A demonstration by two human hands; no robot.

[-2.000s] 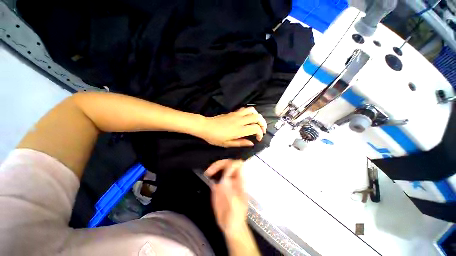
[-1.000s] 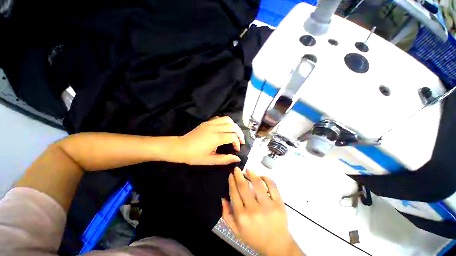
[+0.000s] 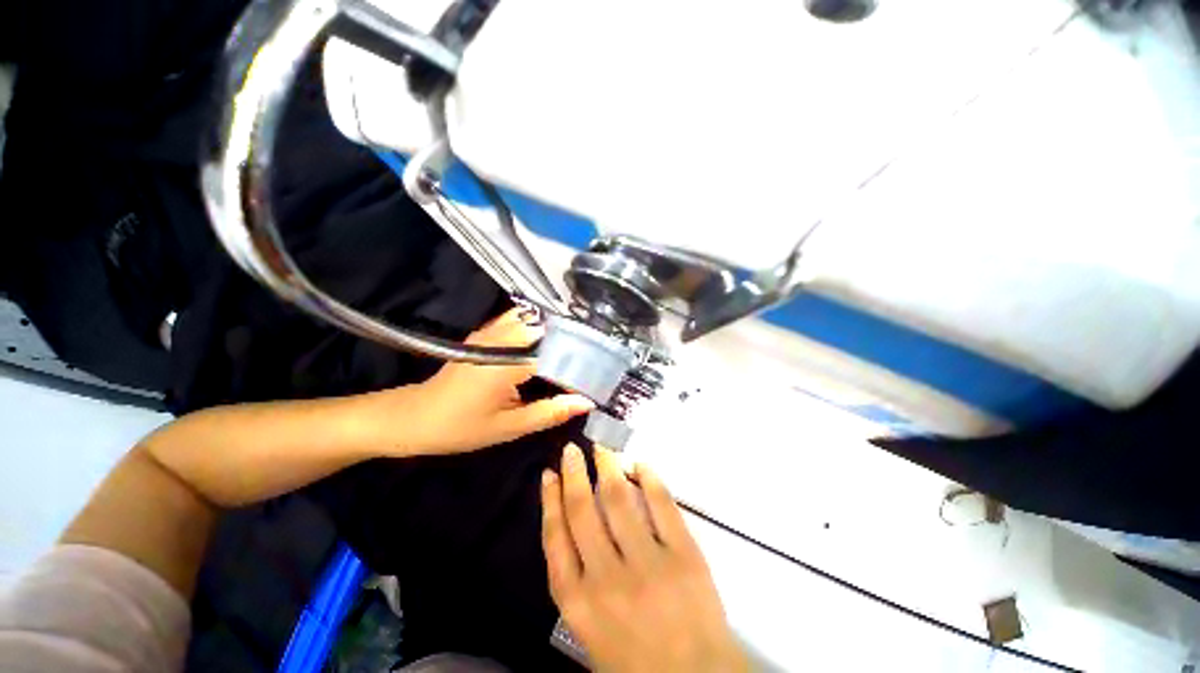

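Observation:
The black garment [image 3: 448, 526] fills the left and centre and lies under both hands. My left hand [image 3: 474, 401] lies on the cloth, its fingertips partly hidden behind the machine's metal parts. My right hand [image 3: 625, 559] lies palm down at the cloth's right edge, fingers together, pointing at the machine. Whether either hand pinches the cloth cannot be told. The white sewing machine [image 3: 737, 158] with its blue stripe covers the upper right. Its thread tension parts [image 3: 612, 296] hide the needle area.
A blue crate [image 3: 323, 611] shows below at the lower left. A small brown square piece [image 3: 1003, 619] lies on the white table [image 3: 842, 592]. A wide black strap [image 3: 1026, 480] hangs by the machine head. A grey perforated metal part [image 3: 66, 362] is at the left edge.
The view has moved closer to the machine head, which now looks larger and covers the needle area. My right hand came up beside the left at the cloth edge and has stayed there.

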